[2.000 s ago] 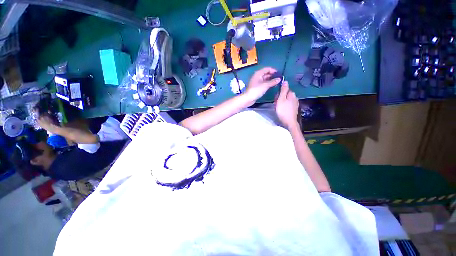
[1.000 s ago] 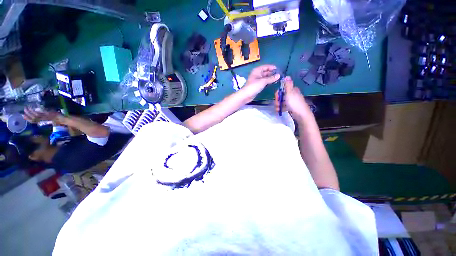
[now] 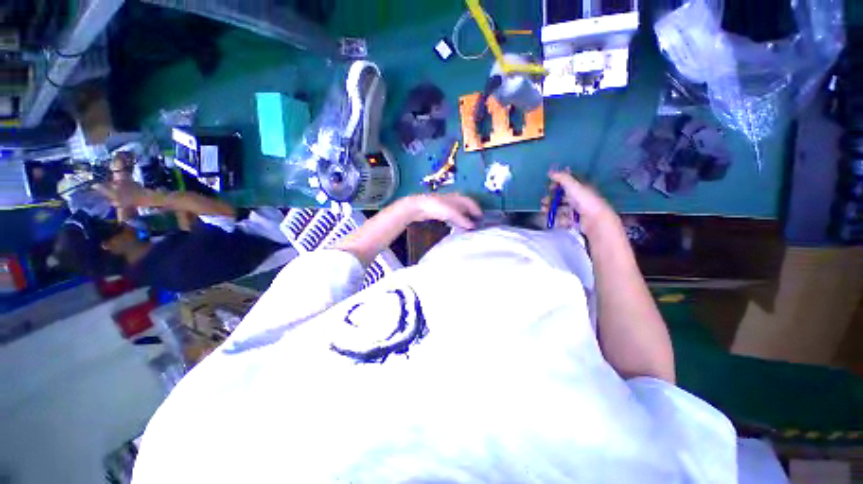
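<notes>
My right hand (image 3: 581,200) is at the bench's near edge, closed around the blue-handled side cutters (image 3: 555,208), whose handles point down toward my body. My left hand (image 3: 447,209) is at the bench edge in front of my shirt, to the left of the cutters and apart from them. Its fingers point right and down. A dark patch shows by the fingertips, too blurred to tell whether it is a held part. Loose black parts (image 3: 679,156) lie in a heap at the right, and another dark heap (image 3: 422,117) lies left of the orange fixture (image 3: 502,121).
A grey cylinder (image 3: 516,87) hangs over the fixture, with a white machine (image 3: 589,59) behind. A clear bag (image 3: 748,66) is at the right. The tape dispenser (image 3: 377,176), yellow tool (image 3: 442,170) and teal block (image 3: 282,124) are at left. A white tray (image 3: 317,227) is low; a person (image 3: 189,260) sits left.
The view has shifted, so bench things appear further right. My hands have moved apart; my left hand has dropped toward my body and left. The cutters stay in my right hand.
</notes>
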